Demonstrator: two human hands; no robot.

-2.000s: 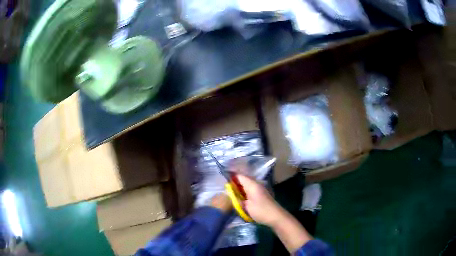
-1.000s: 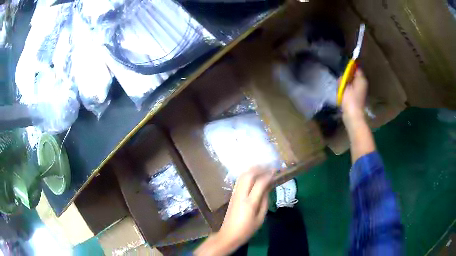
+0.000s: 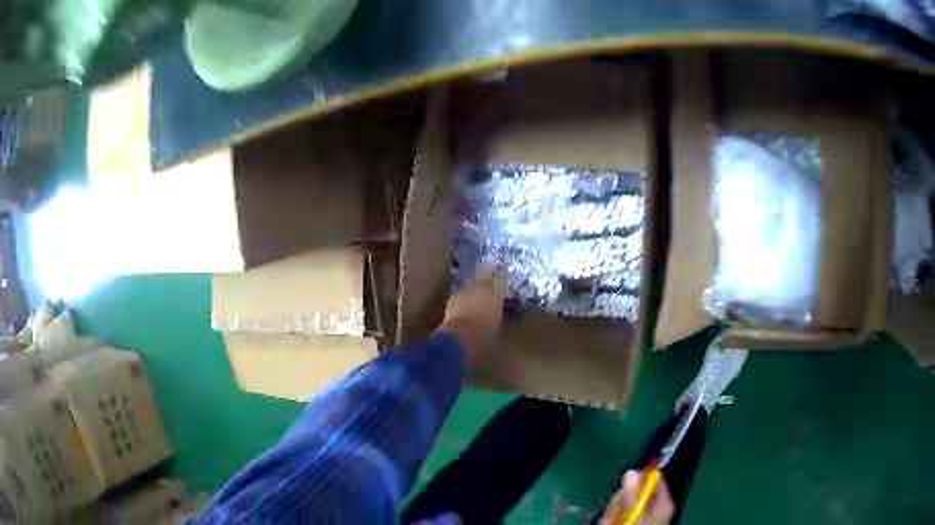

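An open carton (image 3: 543, 359) under the table edge holds rows of small white-tipped parts with dark bands (image 3: 564, 231). My left hand (image 3: 477, 308) reaches into its near left corner; its fingers are blurred against the parts, so any grip is unclear. My right hand (image 3: 646, 500), partly cut off by the bottom edge, holds scissors with a yellow handle (image 3: 643, 497), the silver blades pointing up and right. A neighbouring carton (image 3: 856, 205) to the right holds a whitish poly bag (image 3: 769, 231).
The dark table (image 3: 574, 26) with a yellow edge crosses the top. A blurred green fan base (image 3: 256, 36) stands on it. A large pale carton (image 3: 297, 200) and a smaller carton (image 3: 292, 292) are at left. Stacked cartons (image 3: 103, 415) stand at lower left. My legs and a shoe show below.
The view has swung back left. My left hand has moved from the neighbouring carton's edge into the parts carton. My right hand with the scissors has come down from the far carton to the bottom edge.
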